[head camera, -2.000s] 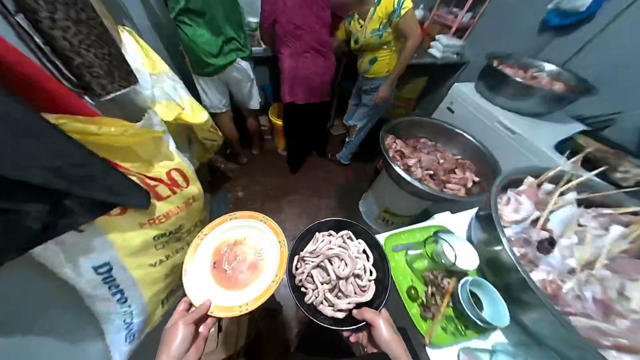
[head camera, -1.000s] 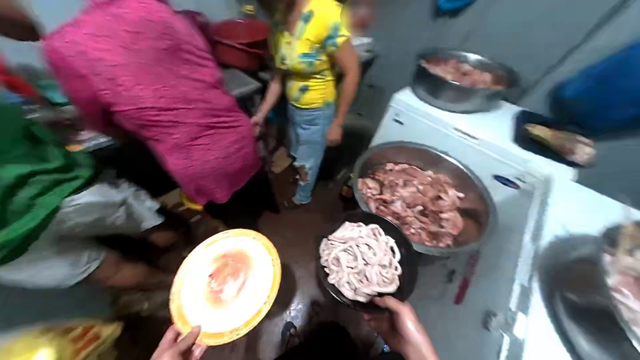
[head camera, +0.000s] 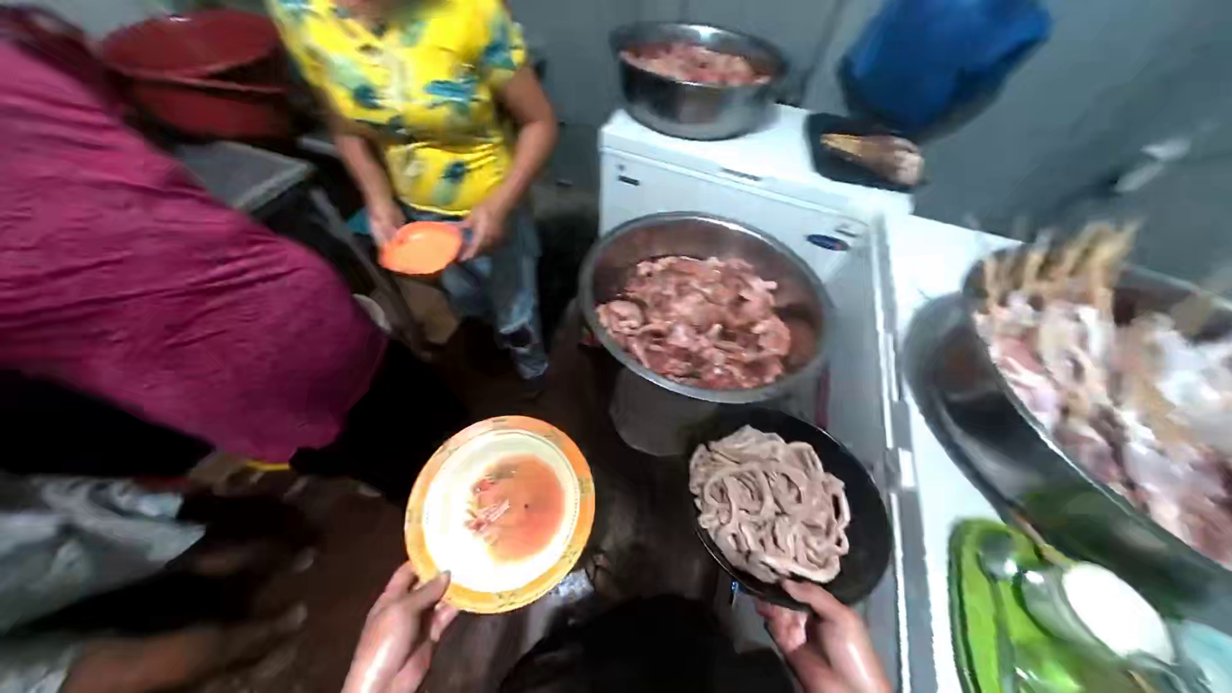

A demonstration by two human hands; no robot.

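My left hand (head camera: 404,626) grips the lower left rim of a white plate with an orange-yellow border (head camera: 438,563). Reddish liquid with small scraps (head camera: 515,510) lies on that plate. In my right hand (head camera: 818,630) is the near edge of a black round dish (head camera: 866,525), with the thumb over its rim. Pale coiled intestines (head camera: 770,505) are heaped in the dish. Just beyond it stands a large metal basin (head camera: 818,337) of raw pinkish meat pieces (head camera: 698,322).
A person in a yellow floral shirt (head camera: 443,106) holds an orange plate (head camera: 421,247). Another in magenta (head camera: 192,289) leans at left. White chest freezers (head camera: 664,164) carry a meat basin (head camera: 698,115). At right are a basin of skewered meat (head camera: 1020,423) and a green tray (head camera: 972,597).
The view has swung right since two seconds ago. Both my hands still hold the plate and the dish. The person in yellow now holds an orange plate.
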